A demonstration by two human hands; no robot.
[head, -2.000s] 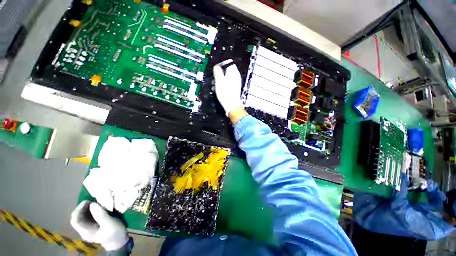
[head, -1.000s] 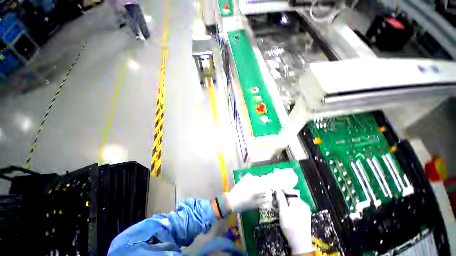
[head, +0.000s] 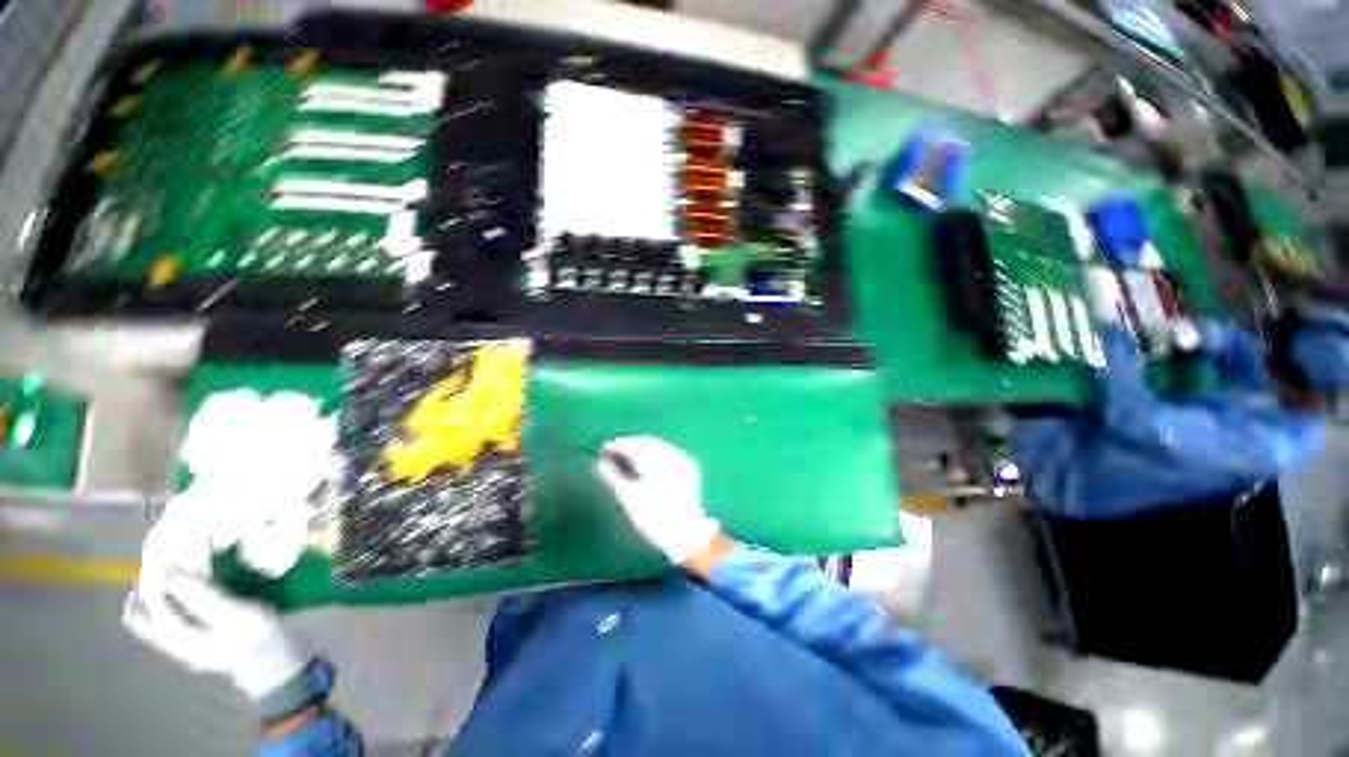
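The picture is blurred. My gloved right hand is over the green mat, right of the black speckled tray, with a small dark thing at its fingers. My gloved left hand is at the mat's lower left edge, below the crumpled white heap; I cannot tell whether it holds anything. The black tray carries a yellow heap. Behind it lies the big black carrier with a green circuit board on the left and a power board with a white ribbed block and orange parts.
At the right, a co-worker's blue sleeves reach to another green board with a black bar beside it. Two blue bins stand there. A black box is below the co-worker.
The view has swung back from the aisle and machine to the bench. My hands, together near the white heap one second ago, are now apart, the right one right of the tray.
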